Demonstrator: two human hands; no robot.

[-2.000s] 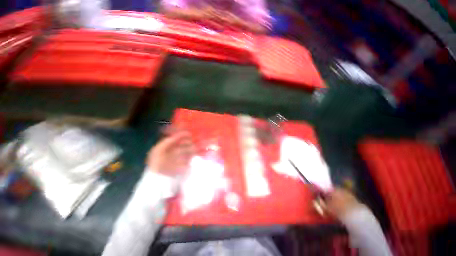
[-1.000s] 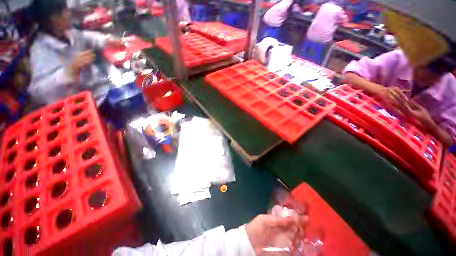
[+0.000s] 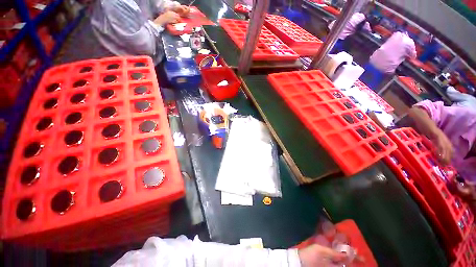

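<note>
My left hand (image 3: 322, 256), in a white sleeve, is at the bottom right, cut off by the lower edge. It is closed on a clear film piece (image 3: 343, 249) with round disc shapes. More translucent discs (image 3: 328, 228) show just above the fingers, slightly blurred. Hand and film are over the red work mat (image 3: 355, 234), of which only a corner shows. My right hand is not in view. No scissors are seen.
Stacked red trays (image 3: 91, 195) with dark round parts are at left. White film bags (image 3: 249, 156), a yellow-orange ring (image 3: 267, 200) and a pale note (image 3: 251, 243) lie on the bench. Behind are a blue bin (image 3: 182, 73), red bin (image 3: 222, 83), pocketed tray (image 3: 313, 114) and other workers.
The view has swung left from the mat, showing the tray stack fully. My right hand and the scissors left the picture. My left hand now sits lower and further right in view, still holding film.
</note>
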